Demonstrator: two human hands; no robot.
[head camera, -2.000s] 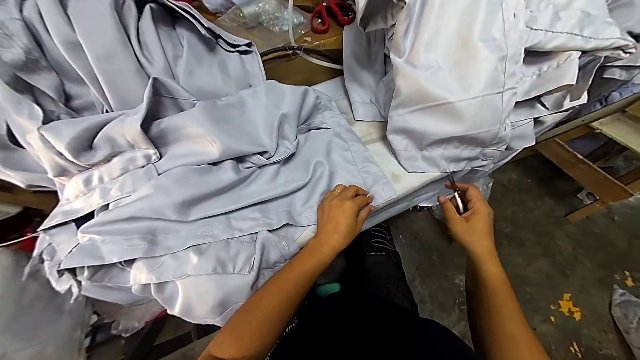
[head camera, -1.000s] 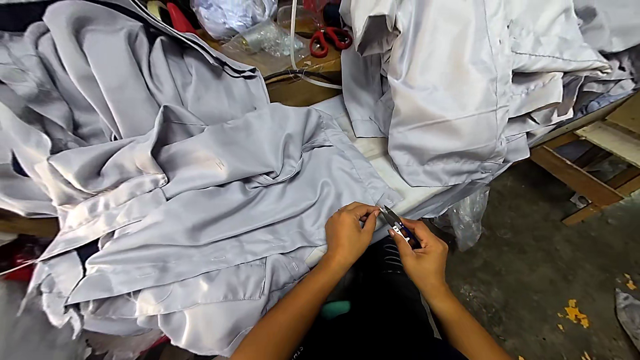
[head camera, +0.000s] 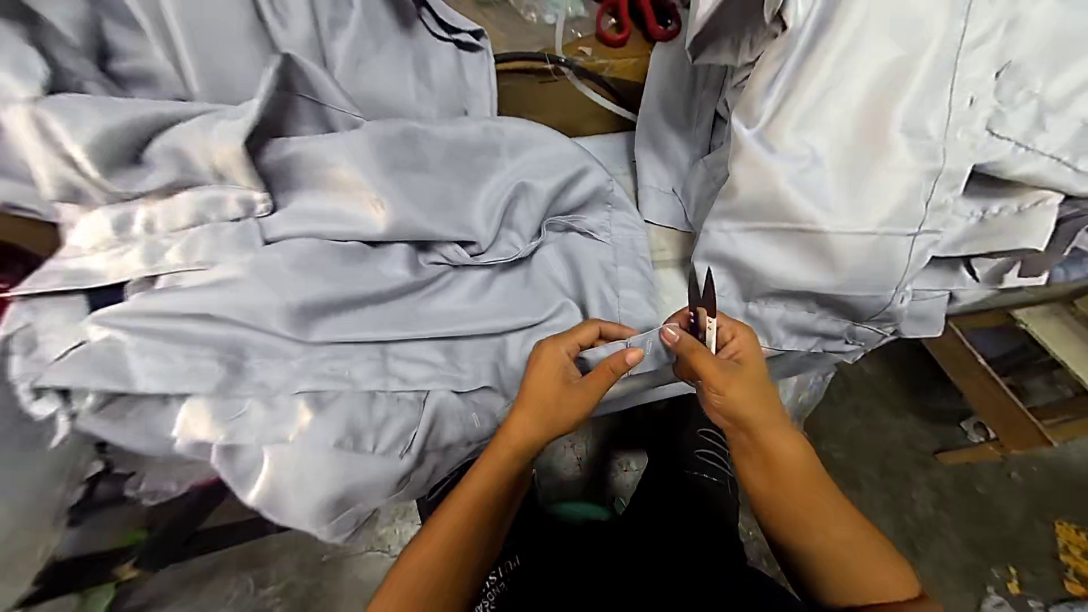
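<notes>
A light grey satin garment (head camera: 357, 280) lies spread across the left and middle of the head view. My left hand (head camera: 565, 378) pinches its lower right corner, where a stitched buttonhole shows near the edge. Close beside it, my right hand (head camera: 722, 361) grips the same edge between thumb and finger. Thread snips (head camera: 703, 306) rest in that right hand, their dark blades pointing up and away from me, slightly apart. A second pale grey garment (head camera: 833, 170) lies on the right, just beyond the snips.
Red-handled scissors (head camera: 637, 19) lie at the top on a wooden surface, near clear plastic and a dark cable (head camera: 565, 61). More grey cloth is heaped at the upper left. A wooden frame (head camera: 990, 387) stands on the floor at the right.
My right hand, apart from the left two seconds ago, has come over to it and now holds the cloth edge too. The snips have turned to point away from me.
</notes>
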